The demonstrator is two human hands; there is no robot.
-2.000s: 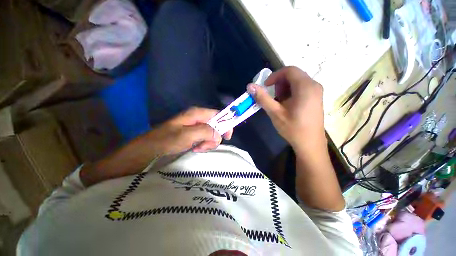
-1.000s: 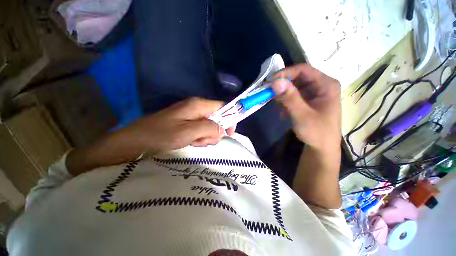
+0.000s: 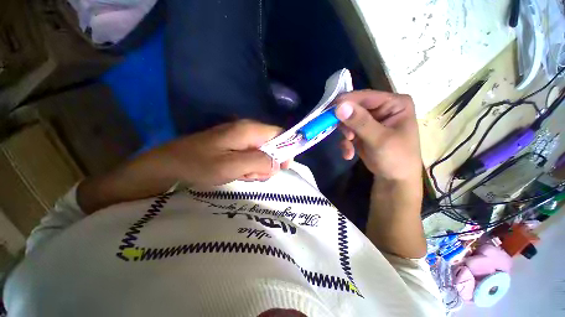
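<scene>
A white curved neck fan housing (image 3: 336, 85) is held over my lap, its open side facing up. A bright blue battery (image 3: 318, 125) lies in or just above its channel, with thin red and dark wires (image 3: 289, 144) running toward the lower left end. My left hand (image 3: 238, 151) grips that lower left end. My right hand (image 3: 381, 127) has thumb and fingers on the upper end of the battery, beside the housing. Whether the battery is fully seated cannot be told.
The pale bench (image 3: 455, 46) is at the right, with tweezers (image 3: 464, 96), a purple electric screwdriver (image 3: 508, 151) and black cords. Pink parts (image 3: 490, 260) and a white spool (image 3: 492, 288) are at the lower right. A cardboard box (image 3: 46, 173) is at the left.
The view has shifted a little. Compared with the first frame, my right hand has moved from the housing's upper end onto the battery. My left hand keeps its grip.
</scene>
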